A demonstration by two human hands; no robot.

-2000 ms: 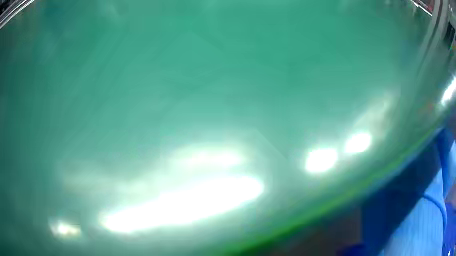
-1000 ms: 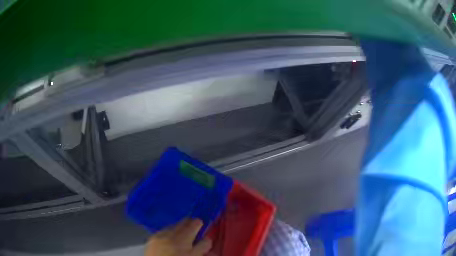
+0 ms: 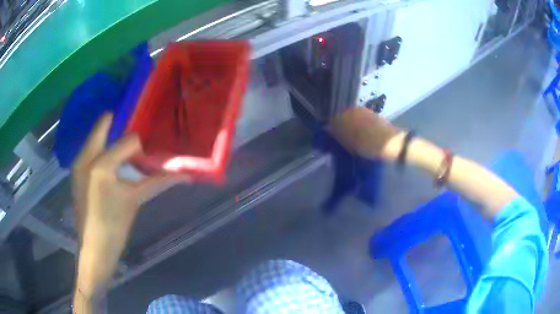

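My left hand [image 3: 116, 165] is raised at the left and grips a red parts bin [image 3: 190, 107] and a blue parts bin [image 3: 132, 92] together. The red bin is tilted with its open side towards me, and some thin dark marks or items show inside. The blue bin is partly hidden behind the red bin and my fingers. My right hand [image 3: 359, 132], blurred, reaches out from the right and holds a dark blue cloth [image 3: 353, 178] that hangs down near the machine's lower frame.
A green belt or mat edge [image 3: 116, 24] curves across the top left. Metal frame bars [image 3: 295, 27] run below it, with a white panel [image 3: 423, 55] at the upper right. A blue plastic stool [image 3: 457, 239] stands at the lower right. My checkered knees [image 3: 285, 288] show at the bottom.
The view has swung right. My left hand has raised the two bins to the upper left, and the red bin now faces me. My right hand and the cloth have come into view.
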